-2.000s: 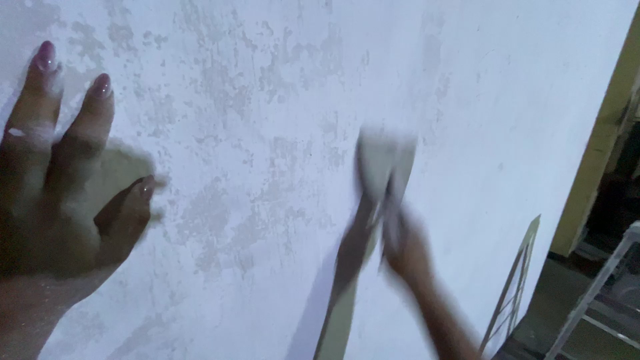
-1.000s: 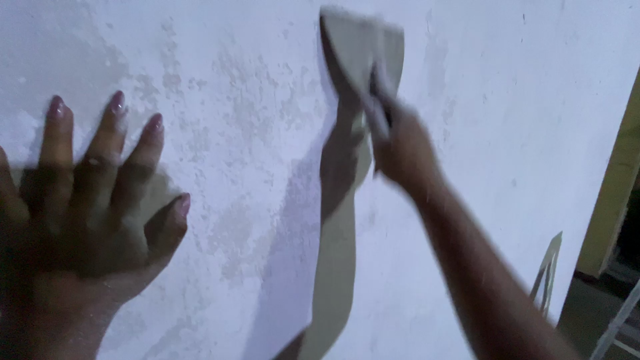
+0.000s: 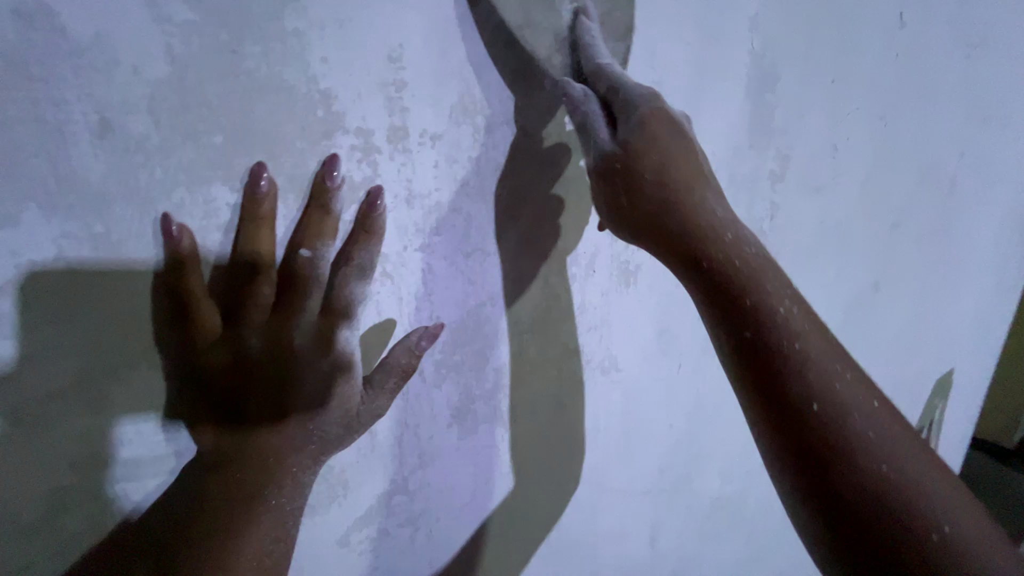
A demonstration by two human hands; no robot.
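Observation:
My left hand (image 3: 272,312) lies with spread fingers against a white, patchy wall (image 3: 680,448), holding nothing. At the top centre, my right hand (image 3: 640,152) grips a wide-bladed scraper (image 3: 544,32), its fingers stretched along the blade. The blade's upper edge is cut off by the frame, and the handle is mostly hidden by the hand. White dust covers the fingers and speckles the right forearm. Grey, worn patches mark the wall around and above the left hand.
Dark shadows of the arms and tool fall across the wall. The wall's edge runs down the far right, with a yellowish surface (image 3: 1004,392) and a dark floor area beyond it. A narrow pointed shape, possibly a ladder's shadow, shows at the lower right.
The scraper in my right hand has moved up the wall, now partly out of the frame. My left hand, seen against the wall throughout, has its fingers spread more fully in view.

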